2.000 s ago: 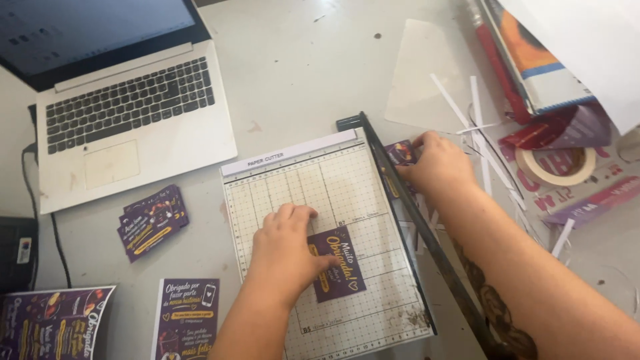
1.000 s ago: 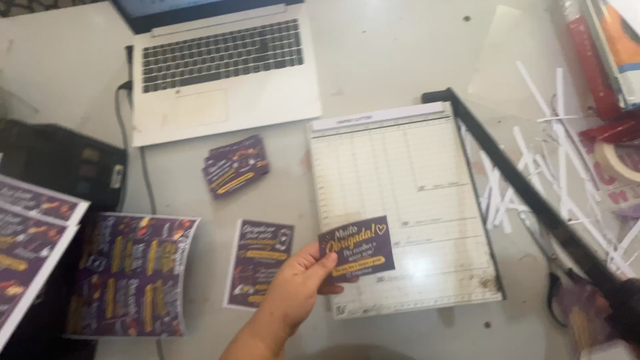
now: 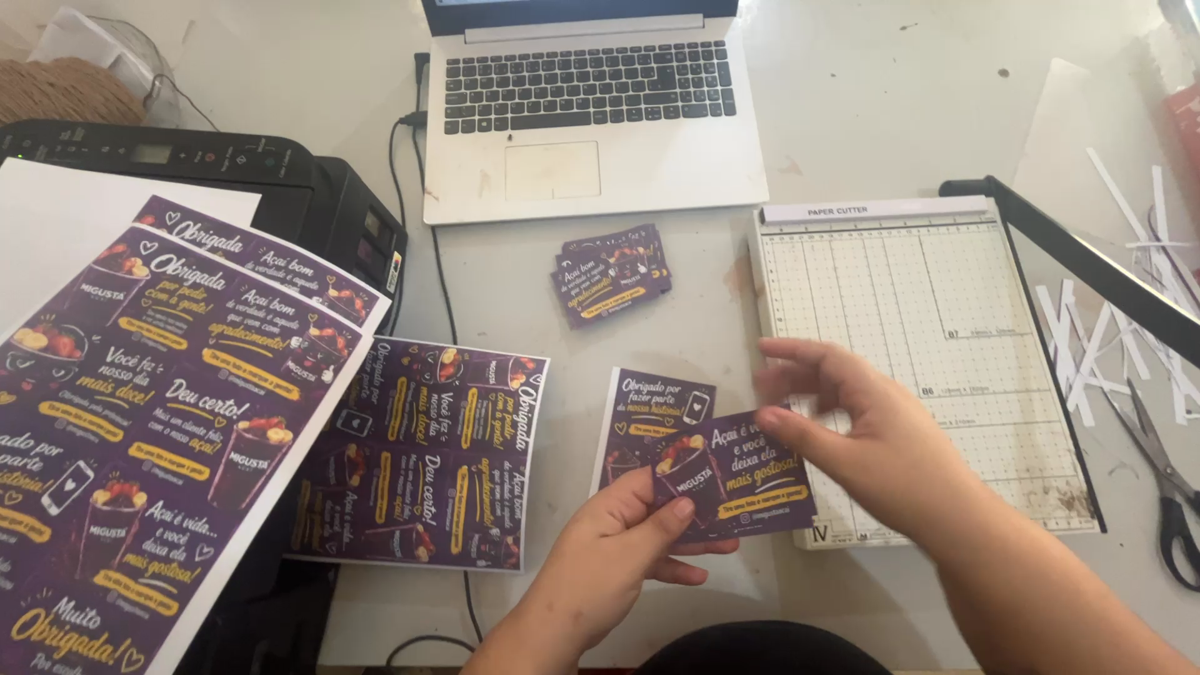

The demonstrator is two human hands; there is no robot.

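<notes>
In my left hand (image 3: pixel 623 548) is a small stack of purple printed cards (image 3: pixel 745 478), thumb on top. My right hand (image 3: pixel 825 412) is beside the stack's upper right, blurred, fingers spread; whether it touches the cards is unclear. Behind them lies a partly cut purple printed sheet (image 3: pixel 647 403). A loose pile of purple cards (image 3: pixel 614 272) rests below the laptop (image 3: pixel 591 183). The paper cutter (image 3: pixel 862 281) stands at the right with its black blade arm (image 3: pixel 1106 262) swung out to the right.
Uncut purple sheets (image 3: pixel 187 394) lie over the black printer (image 3: pixel 347 206); another printed sheet (image 3: pixel 422 459) is beside it. Scissors (image 3: pixel 1158 469) and white paper strips (image 3: pixel 1078 347) lie right of the cutter. Black cables (image 3: pixel 439 281) cross the table. A twine roll (image 3: pixel 66 94) sits top left.
My right hand was at the blade's right side two seconds ago and is now beside the cards in my left hand. My left hand has lifted its card off the cutter. The view has swung left.
</notes>
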